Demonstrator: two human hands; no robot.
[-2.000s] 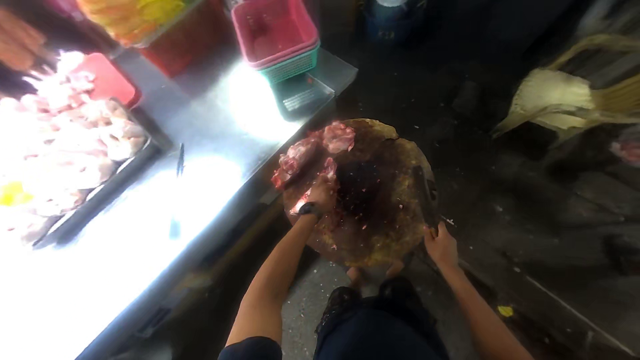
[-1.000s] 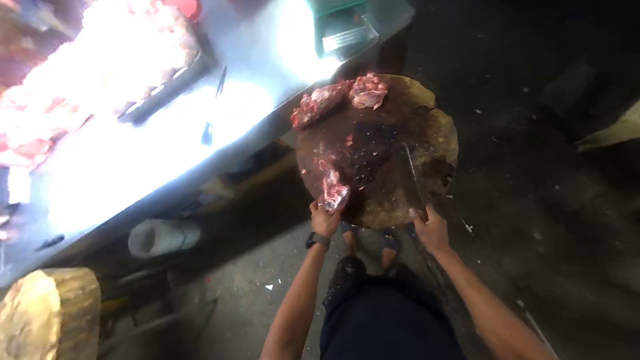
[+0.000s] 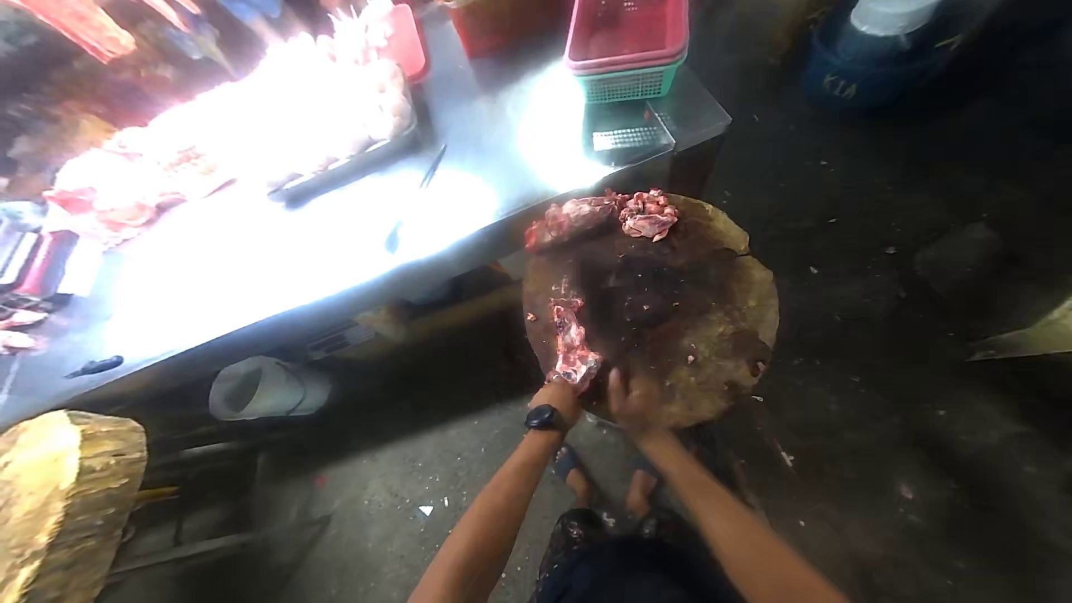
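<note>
A round wooden chopping block (image 3: 712, 377) stands in the middle of the view, its top dark and stained. At its lower left edge my left hand (image 3: 557, 399), with a black watch at the wrist, grips the near end of a meaty bone piece (image 3: 572, 343). Beside it, over the near edge of the block, my right hand (image 3: 634, 402) is blurred; its fingers look apart and no tool shows in it. Along the block's far edge lie a long chunk of raw meat (image 3: 574, 219) and a smaller bony meat piece (image 3: 648, 215), side by side.
A shiny metal table (image 3: 327, 272) runs along the left, bearing a tray of pale meat (image 3: 335, 100), a knife (image 3: 434, 165) and stacked plastic baskets (image 3: 628, 71). Beneath is a white bucket (image 3: 268, 388). Another wood block (image 3: 75, 494) stands lower left, a blue tub (image 3: 863, 75) upper right.
My right hand, which held a cleaver over the block's right side, has moved left beside my left hand, and the cleaver no longer shows in it. My left hand still grips the meaty bone piece.
</note>
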